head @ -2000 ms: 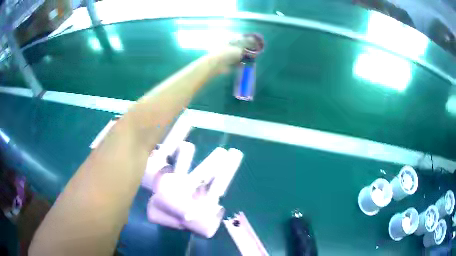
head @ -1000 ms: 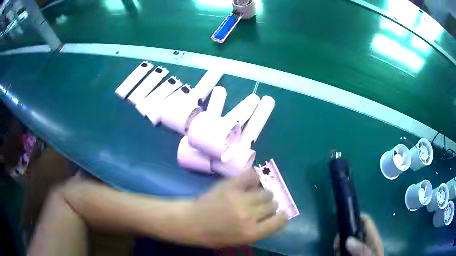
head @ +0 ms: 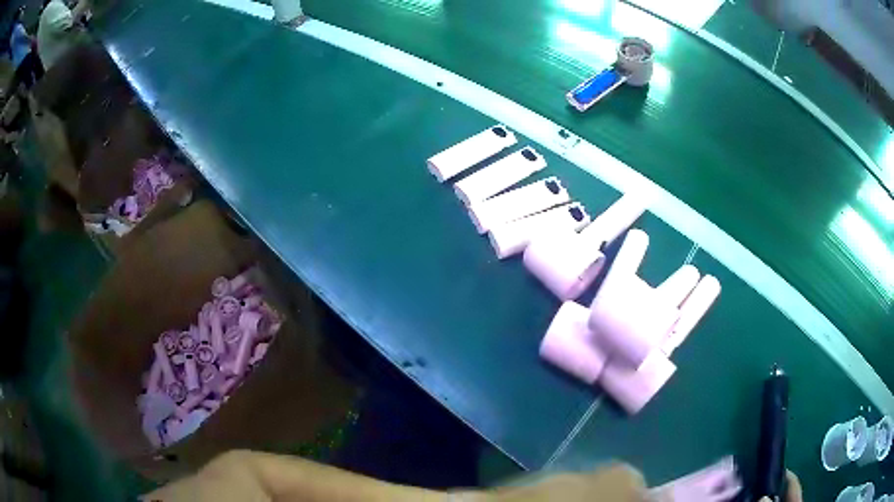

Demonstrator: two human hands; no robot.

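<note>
My left hand (head: 600, 484) is blurred and cut off by the bottom edge. A pink handle cover (head: 698, 486) with a notched end sticks out from its fingers, apparently held. My right hand (head: 792, 488), mostly out of the picture, is around the lower part of the black electric screwdriver (head: 773, 431), whose tip points up. Pink fan bodies (head: 627, 319) lie piled on the green bench, handles pointing away. Beside them, several handle covers (head: 471, 154) with dark oval holes lie in a row.
An opened fan body (head: 635, 65) with a blue battery (head: 596, 89) lies beyond the pale rail (head: 392, 65). White fan ducts (head: 845, 443) stand at the right edge. A carton (head: 118, 324) of pink bodies is below left, another behind it. People (head: 61, 39) show far upper left.
The view has swung left, showing the cartons. My left hand has moved off the bench beside the pile, and the handle cover has turned, its notched end now pointing up and right.
</note>
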